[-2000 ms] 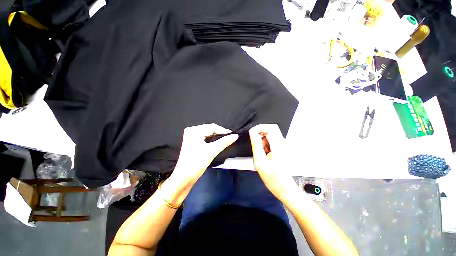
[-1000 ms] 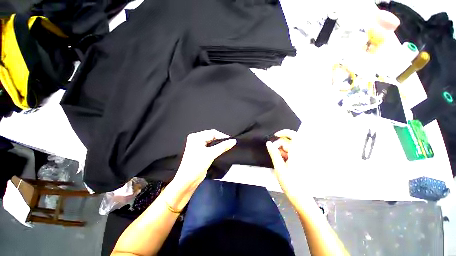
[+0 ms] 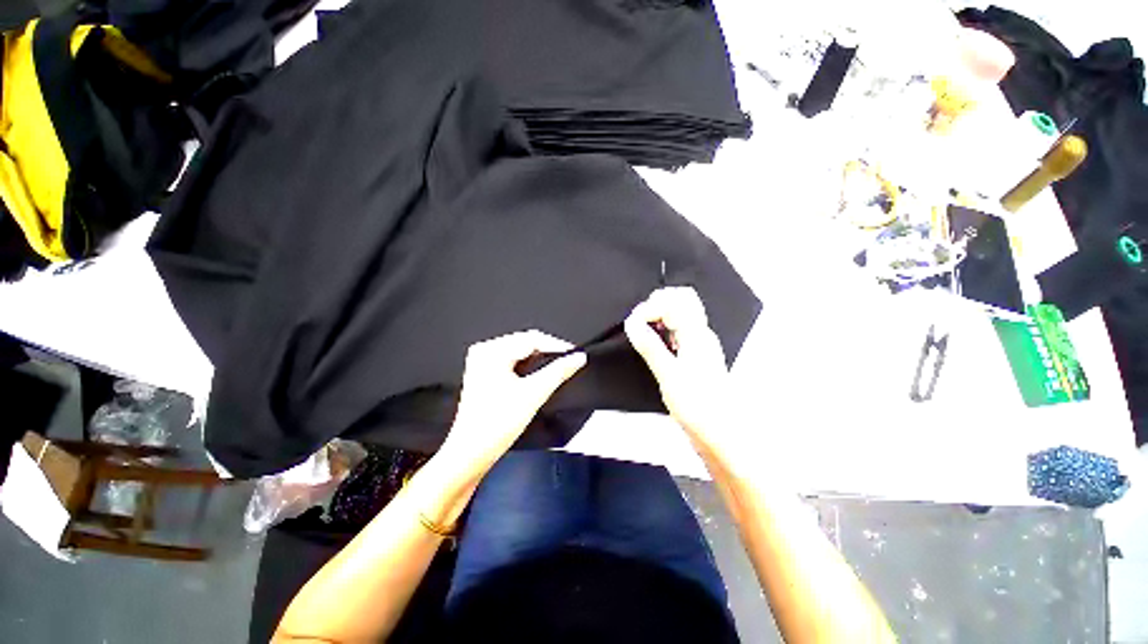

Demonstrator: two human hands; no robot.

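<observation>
A large black garment piece [image 3: 416, 277] lies spread over the white table and hangs at its near edge. My left hand [image 3: 510, 384] pinches a folded edge of the cloth [image 3: 598, 342] between thumb and fingers. My right hand [image 3: 674, 352] is just right of it, fingertips closed at the same fold. A thin, pale, needle-like line [image 3: 664, 271] shows above my right fingers against the cloth. Thread cannot be made out.
Behind lies a stack of black pieces [image 3: 630, 133]. At right are thread snips [image 3: 929, 364], a green packet [image 3: 1042, 357], a blue speckled pouch [image 3: 1076, 477], a dark phone [image 3: 988, 260], a white cord tangle [image 3: 909, 255] and an olive-gold cone [image 3: 1047, 171]. A wooden stool [image 3: 145, 503] stands lower left.
My right hand has moved left and slightly up, closer to my left hand. The thin line above its fingers now shows. The left hand still holds the fold.
</observation>
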